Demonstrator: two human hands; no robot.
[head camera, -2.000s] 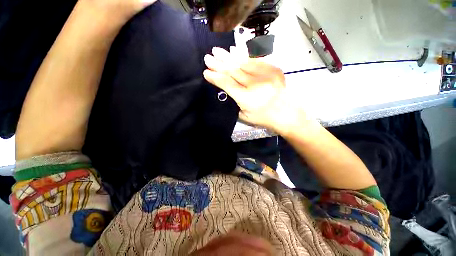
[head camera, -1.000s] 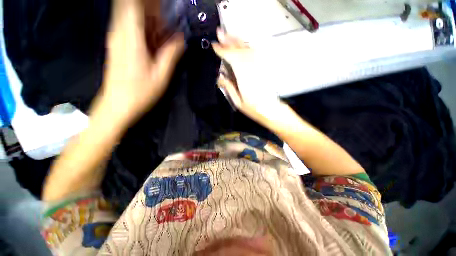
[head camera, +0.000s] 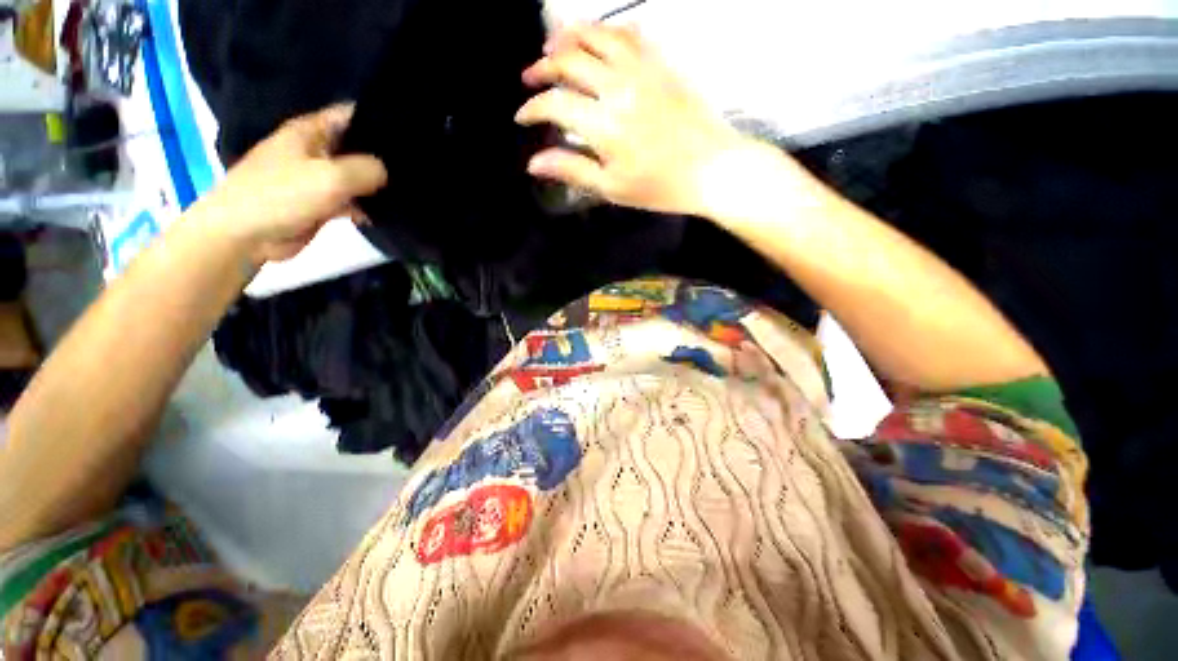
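Note:
A black cloth garment (head camera: 452, 123) lies in front of me from the top edge down to my lap. My left hand (head camera: 304, 181) is at its left edge, with thumb and fingertips closed on the dark cloth. My right hand (head camera: 627, 123) is at its right edge, palm down with fingers apart and slightly bent, fingertips at the cloth. A small shiny spot shows on a finger of the right hand. A blurred greyish thing shows under that hand; I cannot tell what it is.
White table edge (head camera: 956, 65) at the upper right. Dark cloth (head camera: 1033, 258) hangs at the right, and a crumpled dark pile (head camera: 368, 349) at the lower left. A blue strip (head camera: 177, 110) runs along the left. A small white patch (head camera: 846, 375) shows by my right forearm.
The view has shifted left; the machine head and red snips have left the picture. My left hand has moved to the garment's left edge and closed on it. My right hand stays at the right edge.

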